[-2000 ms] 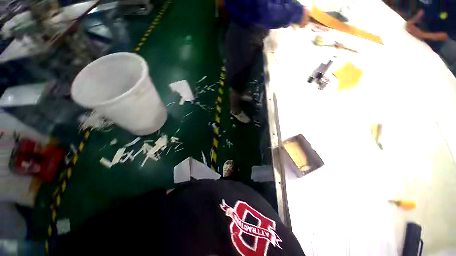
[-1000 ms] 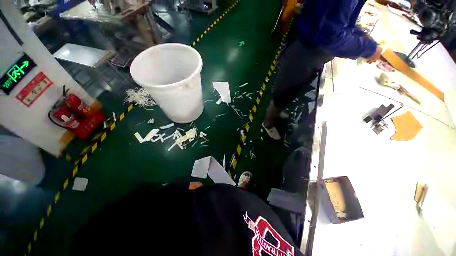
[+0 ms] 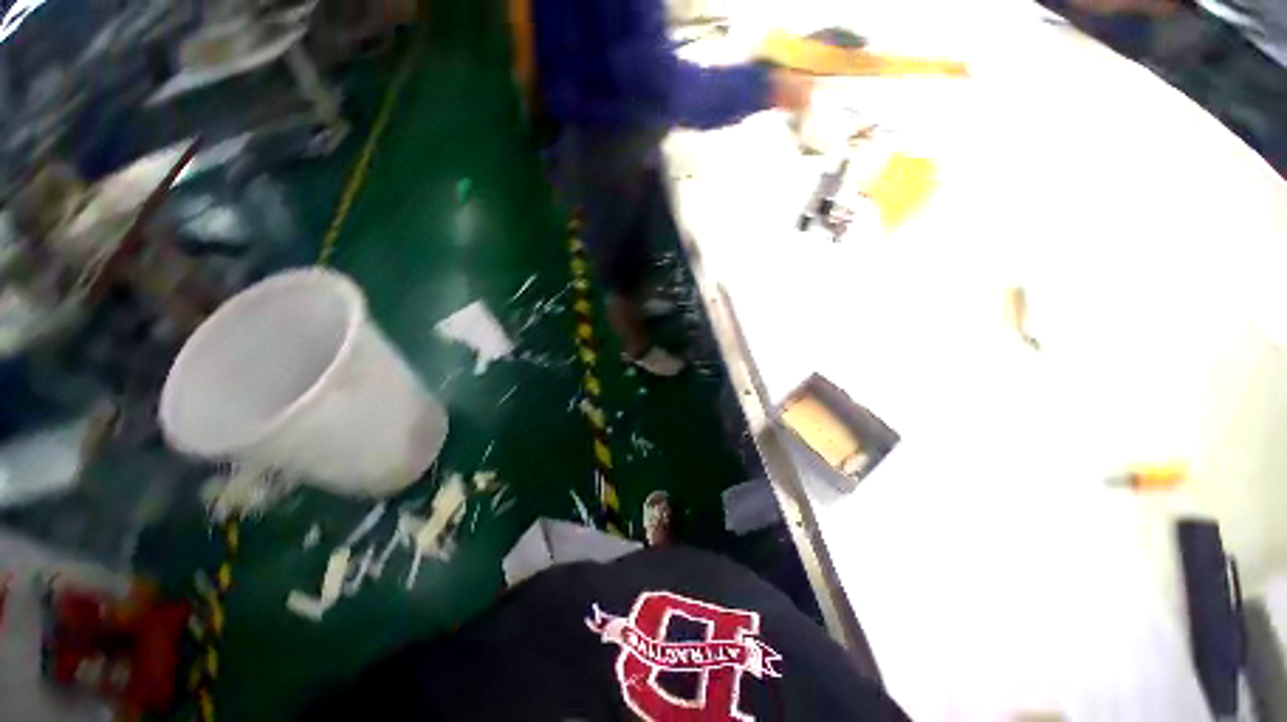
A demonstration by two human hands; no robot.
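Neither of my hands is in the picture; only my dark top with a red and white print shows at the bottom. Nearest on the table, a small open box [image 3: 838, 432] with a tan block inside sits at the left edge. Right of it lie a thin tool with an orange handle [image 3: 1157, 477] and a long black case [image 3: 1208, 614]. A small tan tool [image 3: 1020, 316] lies mid-table. Farther off are dark metal tools [image 3: 826, 202] beside a yellow piece [image 3: 901, 188]. The view is blurred.
A person in blue [image 3: 607, 71] stands at the table's far left side, a hand at a long tan-yellow strip [image 3: 875, 61]. A white bin [image 3: 304, 388] stands on the green floor among pale offcuts [image 3: 443, 515]. Red extinguishers [image 3: 113, 642] are at lower left.
The view has swung right, so the table and box sit farther left and the orange-handled tool and black case show again. The exit sign has left the picture.
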